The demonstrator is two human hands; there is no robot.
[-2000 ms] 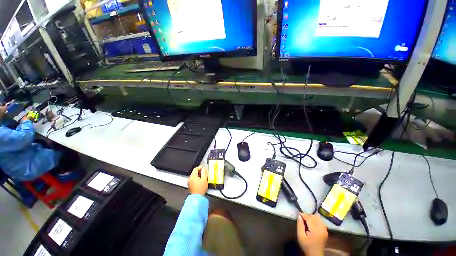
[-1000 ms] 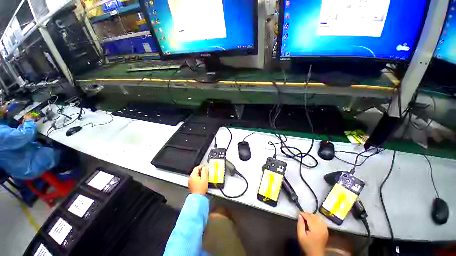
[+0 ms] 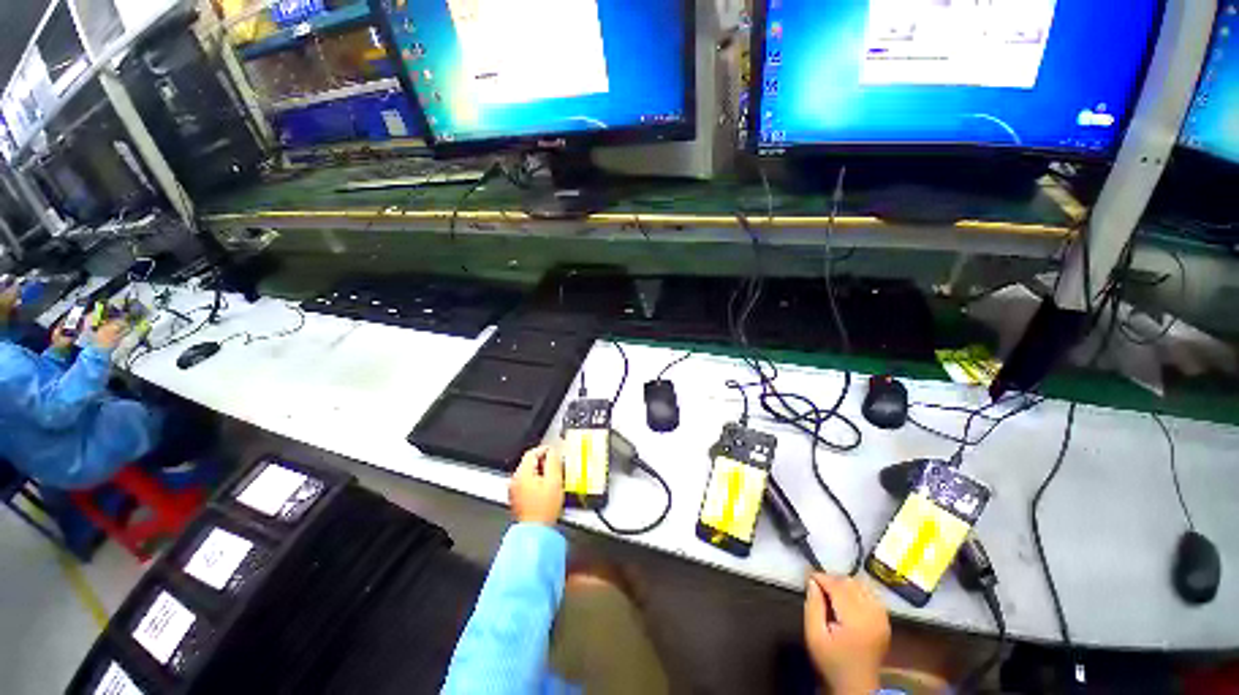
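Three phones with yellow sheets lie in a row on the bench, each with a thin cable at its top end: the left phone, the middle phone and the right phone. My left hand is curled at the bench edge, close against the left phone's left side; I see nothing in it. My right hand is curled at the bench edge between the middle and right phones. I see nothing held in it; a scanner's cord passes close to its fingertips. Corded scanners lie beside the phones, one right of the middle phone.
A black slotted tray lies left of the phones. Stacked trays with white-labelled units stand at lower left. Mice and tangled cables lie behind the phones, another mouse at far right. Monitors stand above. A person in blue sits at left.
My hands and the phones stay in place. The view has shifted very slightly. The person at far left has moved their hands and arm.
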